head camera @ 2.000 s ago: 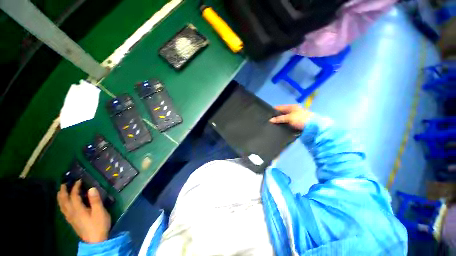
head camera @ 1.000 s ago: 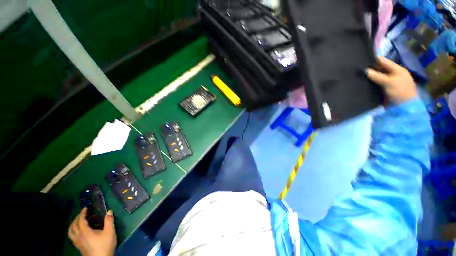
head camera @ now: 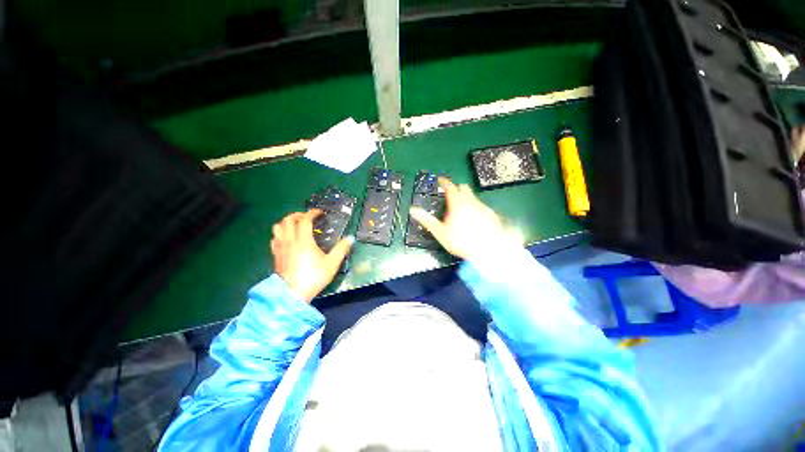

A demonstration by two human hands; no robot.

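Three black phone bodies are clearly visible side by side, camera ends away from me: left (head camera: 334,205), middle (head camera: 380,212) and right (head camera: 427,187). Small orange and white marks show on their backs. My left hand (head camera: 302,254) grips the left phone, thumb on its near right side; a dark edge below the thumb may be another phone, mostly hidden. My right hand (head camera: 461,219) grips the right phone between thumb and fingers, covering its lower right part. Nothing touches the middle phone. A speckled screw tray (head camera: 507,164) and a yellow electric screwdriver (head camera: 573,175) lie to the right.
Stacked black foam trays (head camera: 706,132) stand at the right, with a pink sleeve (head camera: 737,284) beyond. A large dark stack (head camera: 106,221) is at the left. White paper (head camera: 342,146) lies by the upright post (head camera: 384,71). A blue stool (head camera: 640,300) stands on the floor.
My right hand has let go of the black foam tray and moved to the right phone. The tray stack now shows an empty tray on top. My left hand and its phone are nearer the others.
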